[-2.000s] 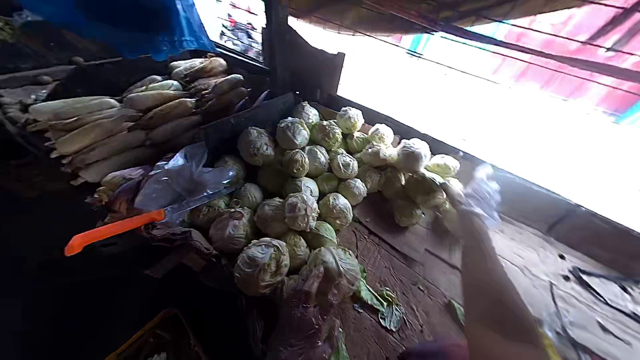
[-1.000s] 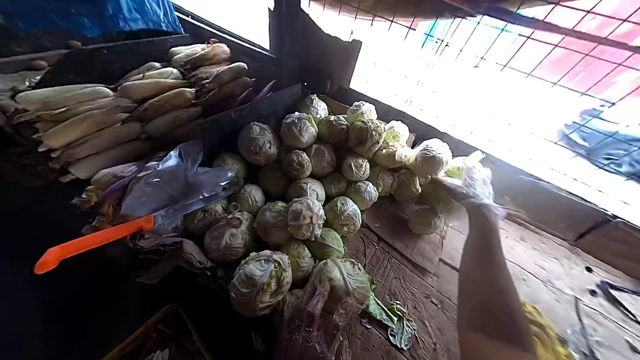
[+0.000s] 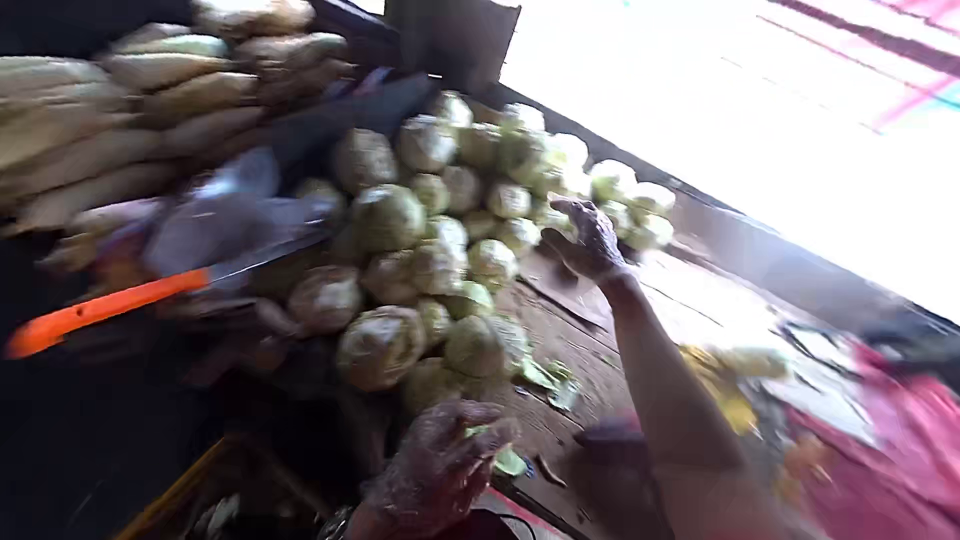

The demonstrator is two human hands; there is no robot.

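A heap of cabbages [image 3: 390,217] lies on a wooden surface [image 3: 577,337]. My right hand [image 3: 589,240], in a thin clear plastic glove, reaches out at the right side of the heap with its fingers apart, close to several cabbages; no cabbage shows in its grasp. My left hand [image 3: 450,457], also in a clear plastic glove, is low in the middle in front of the nearest cabbages. Its fingers are curled near some green leaf, and blur hides whether it holds any. Loose cabbage leaves [image 3: 555,382] lie just right of the heap.
At the left, a knife with an orange handle [image 3: 112,307] rests by a clear plastic bag [image 3: 217,217]. Corn in husks [image 3: 150,127] is stacked behind. A ledge [image 3: 787,240] runs along the back right. Pink plastic [image 3: 900,450] and something yellow [image 3: 727,382] are at the lower right.
My right hand, at the heap's right end one second ago, is now nearer its middle with fingers spread. My left hand has drawn away from the front cabbage. The view has shifted.
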